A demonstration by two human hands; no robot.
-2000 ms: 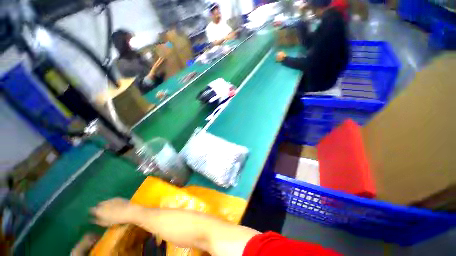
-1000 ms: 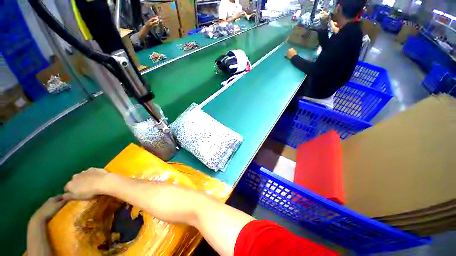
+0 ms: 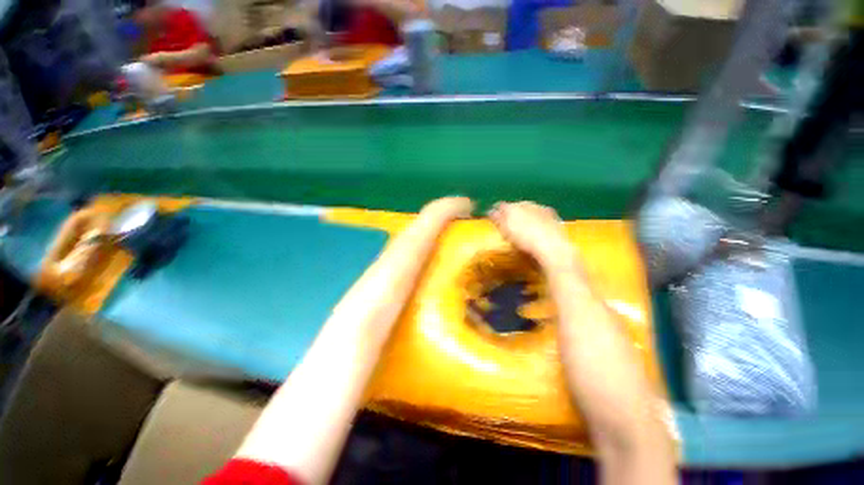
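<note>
The orange-wrapped holding fixture (image 3: 445, 379) sits on the bench beside the belt. Its ragged round hole shows dark inside, with no part seated in it. My left hand (image 3: 447, 210) and my right hand (image 3: 516, 223) are at the fixture's far edge, close together with a small gap between them. Both are blurred and their fingertips are hidden, so I cannot tell whether they grip anything. My forearms reach across either side of the hole.
The green belt (image 3: 313, 156) runs beyond the fixture. A screw cup (image 3: 677, 232) and bag of screws (image 3: 748, 332) are at right, near the blurred powered screwdriver (image 3: 815, 142). At left, another person's hand (image 3: 81, 246) is beside a dark part. Cardboard (image 3: 189, 436) is lower left.
The view has swung left, so the fixture is now central and the screws are at right. The blue crates have left view. My hands remain at the fixture's far side, now slightly apart.
</note>
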